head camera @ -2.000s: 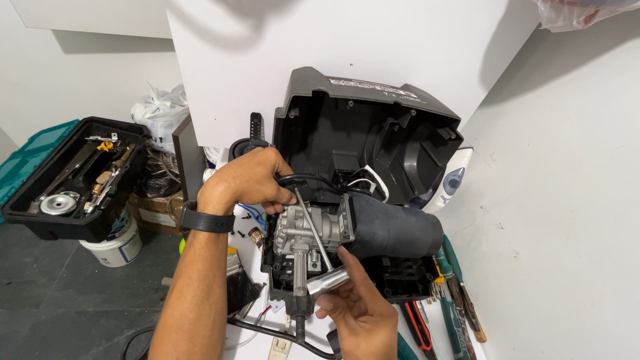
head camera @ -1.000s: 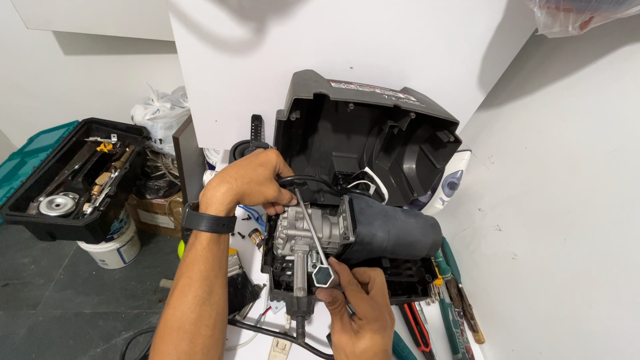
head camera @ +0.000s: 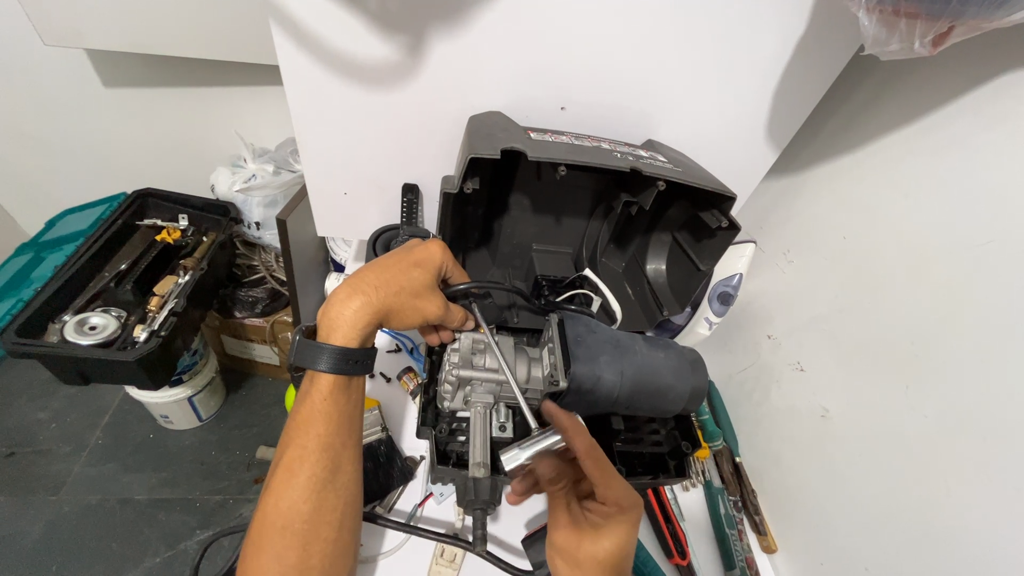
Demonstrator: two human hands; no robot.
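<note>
My left hand (head camera: 416, 292) is at the rear left of a metal pump head (head camera: 484, 368), its fingers curled near the upper end of a thin steel rod (head camera: 506, 364) and a black cable (head camera: 496, 286); what its fingertips grip is hidden. My right hand (head camera: 580, 496), slightly blurred, has its fingers around a shiny cylindrical socket-like handle (head camera: 532, 450) at the rod's lower end. The pump head joins a dark cylindrical motor (head camera: 636, 366), resting in a black plastic housing base (head camera: 652, 448). Behind it the housing's other half (head camera: 588, 172) stands upright, with white wires (head camera: 602, 296) inside.
Pliers and other hand tools (head camera: 724, 488) lie at the right. A black-bristled brush (head camera: 384, 460) and small screws (head camera: 386, 377) are left of the housing. An open toolbox (head camera: 120, 280) sits above a white bucket (head camera: 182, 398) at far left. A white clothes iron (head camera: 724, 296) stands behind.
The handle in my right hand has turned: its hexagonal end faced the camera one second ago, and now its side shows. My left hand has stayed at the rod's upper end.
</note>
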